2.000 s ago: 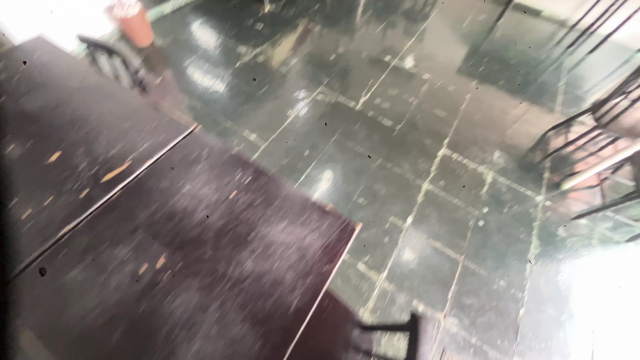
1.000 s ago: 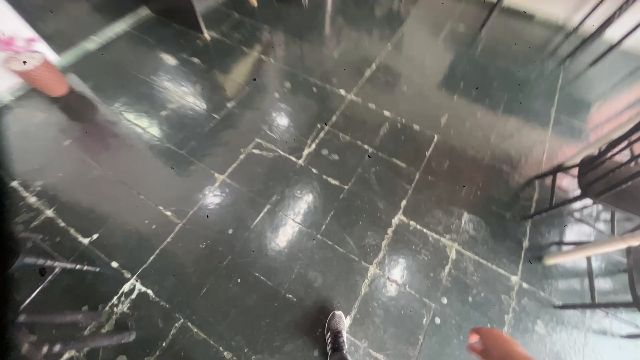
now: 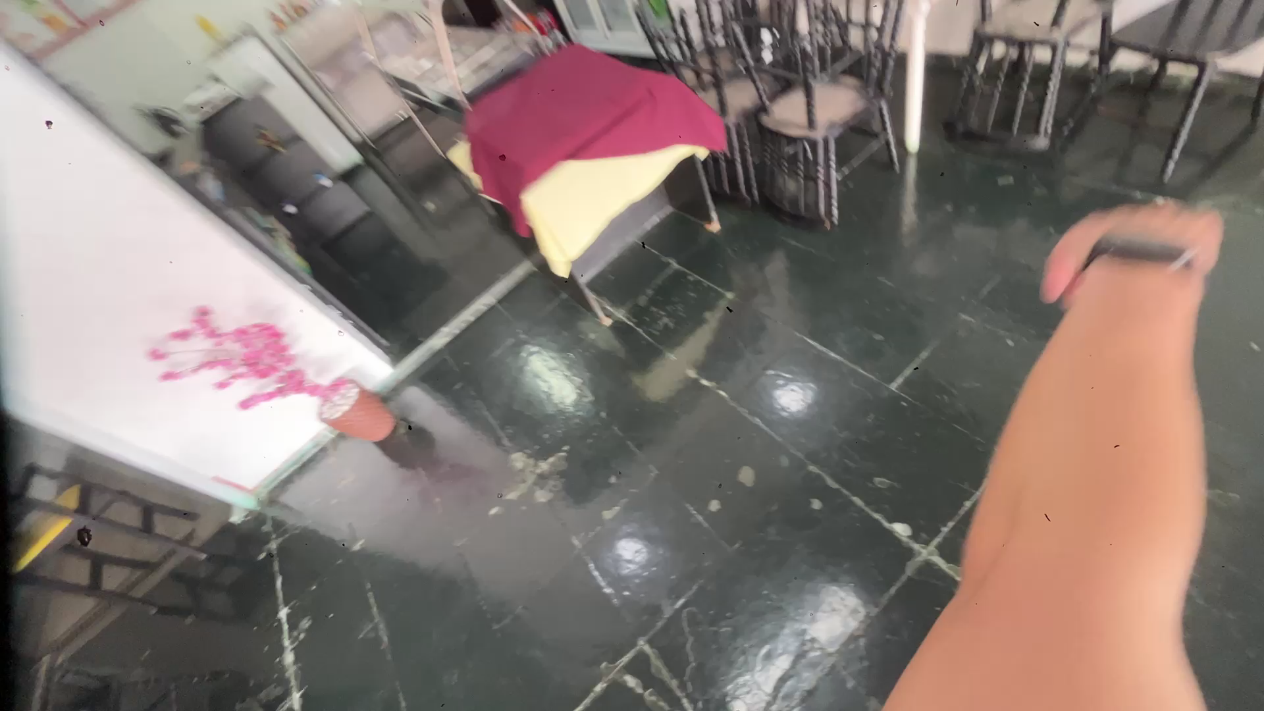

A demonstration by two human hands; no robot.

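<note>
My right hand point(image 3: 1145, 242) is at the upper right, at the far end of my outstretched bare forearm. A dark band, which looks like a wristband, crosses at the wrist. The hand is blurred and foreshortened, with the thumb side to the left. Its fingers are hard to make out, and whether it holds anything cannot be told. It appears over the dark stone-tiled floor point(image 3: 839, 494), below the stacked chairs in the view. My left hand is out of view.
A table with maroon and yellow cloths point(image 3: 592, 118) stands upper middle. Dark wooden chairs point(image 3: 815, 109) and a white pole point(image 3: 915, 89) are beyond. Left are a pink-flowered pot point(image 3: 357, 413) by a white partition point(image 3: 148, 296) and a dark slatted chair point(image 3: 109, 553).
The view has swung up and left, bringing the cloth-covered table into sight. My right hand and forearm now reach far into view; one second ago only part of a hand showed at the lower edge.
</note>
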